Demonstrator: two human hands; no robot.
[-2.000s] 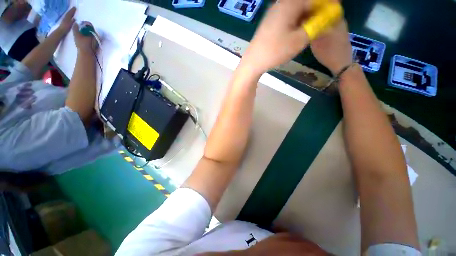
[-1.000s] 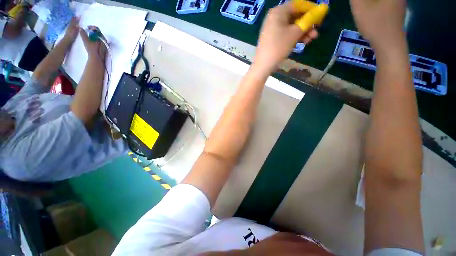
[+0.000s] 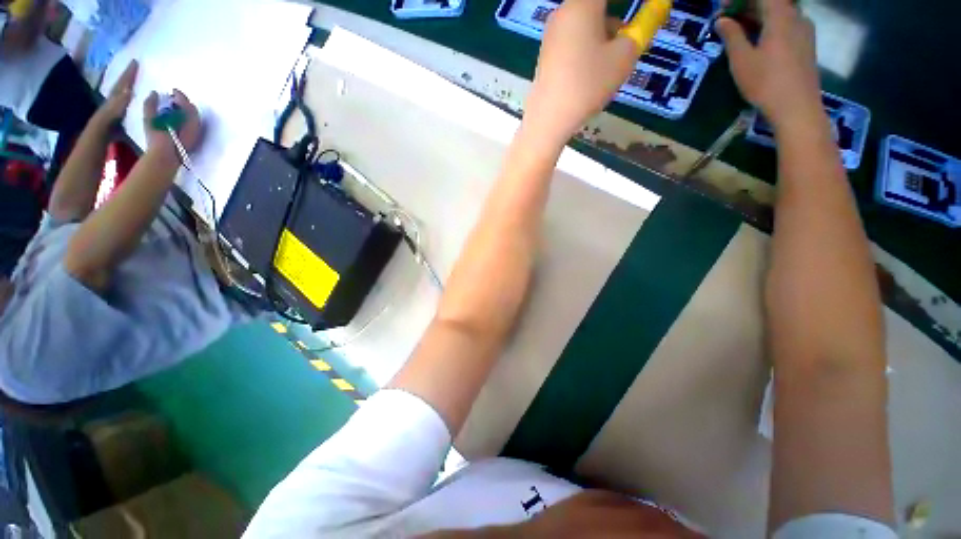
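My left hand (image 3: 585, 58), with yellow finger cots, reaches over blue plastic housings at the top edge of the picture. Its yellow tip touches or overlaps a housing (image 3: 690, 26); whether it grips the housing cannot be told. Another housing (image 3: 669, 82) lies just below, beside that hand. My right hand (image 3: 775, 63) is at the right side of these housings, with its fingers bent and partly cut off by the top edge. A small dark-green thing (image 3: 734, 8) shows at its fingertips; whether it is a tool handle is unclear. Black and silver parts show inside the housings.
More housings lie on the dark-green belt (image 3: 885, 105), left and right of my hands. A thin metal rod (image 3: 722, 142) slants at the belt edge. A black box (image 3: 306, 237) with cables sits on the bench at left. A neighbouring person's hand (image 3: 169, 116) holds a green-gripped corded tool.
My right hand has moved left and down, closer to my left hand. My left hand is slightly higher. The housings under my hands have shifted, and the neighbour's hands have moved apart.
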